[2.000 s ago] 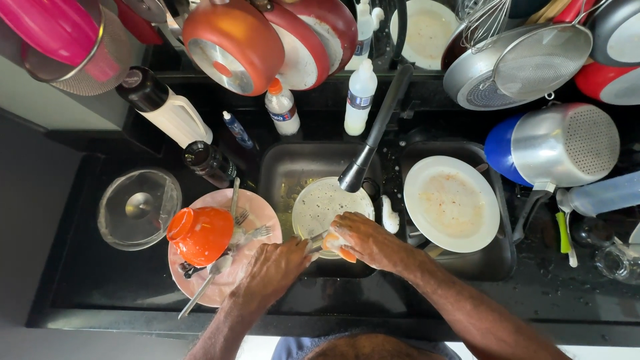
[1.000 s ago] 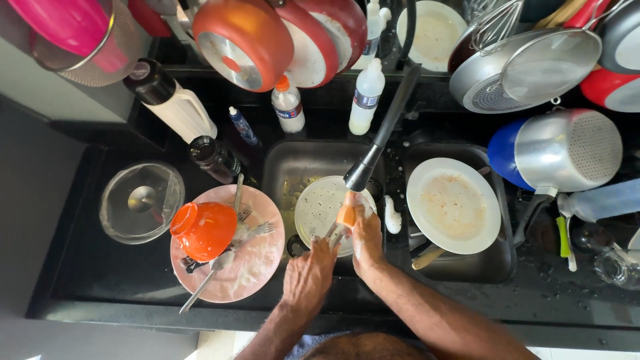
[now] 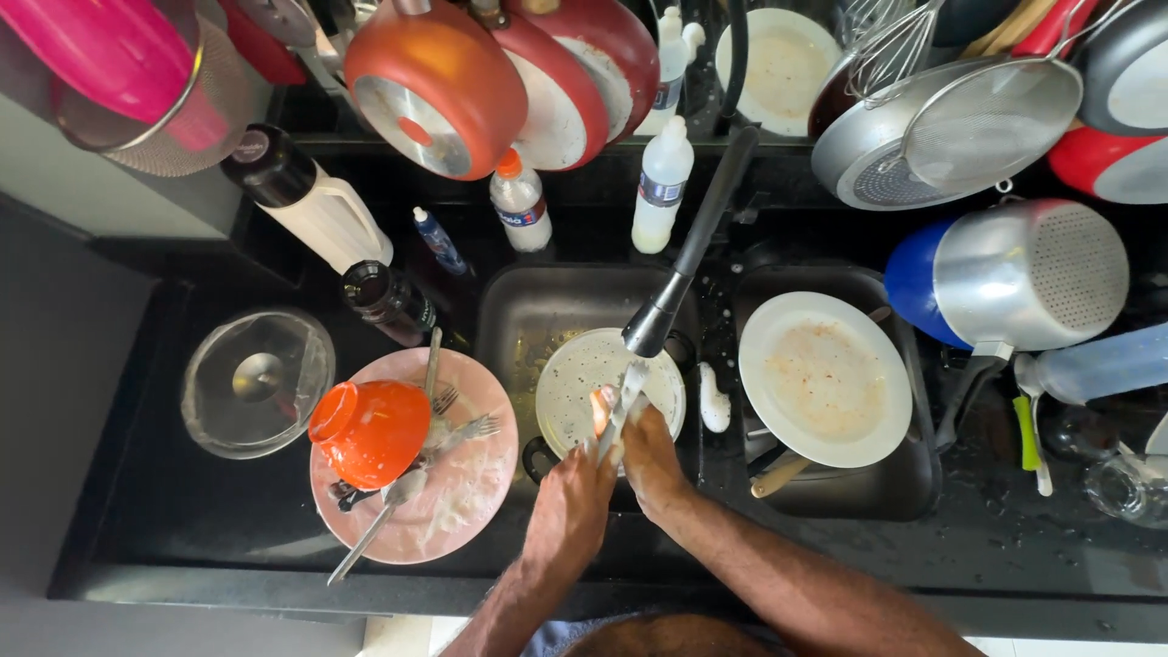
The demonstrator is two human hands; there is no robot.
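Observation:
My left hand (image 3: pixel 579 488) grips the lower part of a metal utensil (image 3: pixel 622 401), probably a fork, coated with suds at its top. My right hand (image 3: pixel 650 456) is against the utensil, with an orange sponge (image 3: pixel 600 411) between the hands; how the fingers hold it is partly hidden. Both hands are over a speckled white pot or lid (image 3: pixel 570 383) in the left sink basin, just below the black faucet's metal spray head (image 3: pixel 650 324). To the left, a soapy pink plate (image 3: pixel 484 493) bears an upturned orange bowl (image 3: pixel 374 433), forks and a spoon (image 3: pixel 401 488).
A stained white plate (image 3: pixel 826 379) rests over the right basin (image 3: pixel 903 493), above handled utensils. A clear lid (image 3: pixel 258 383) lies at far left. Bottles (image 3: pixel 662 187) and a thermos (image 3: pixel 319 214) stand behind. Pans (image 3: pixel 438 87) and a strainer (image 3: pixel 990 123) hang overhead.
The hands have shifted from beside the pot or lid to below the spray head. The sudsy utensil now points up toward the faucet. The plates and bowl have stayed put.

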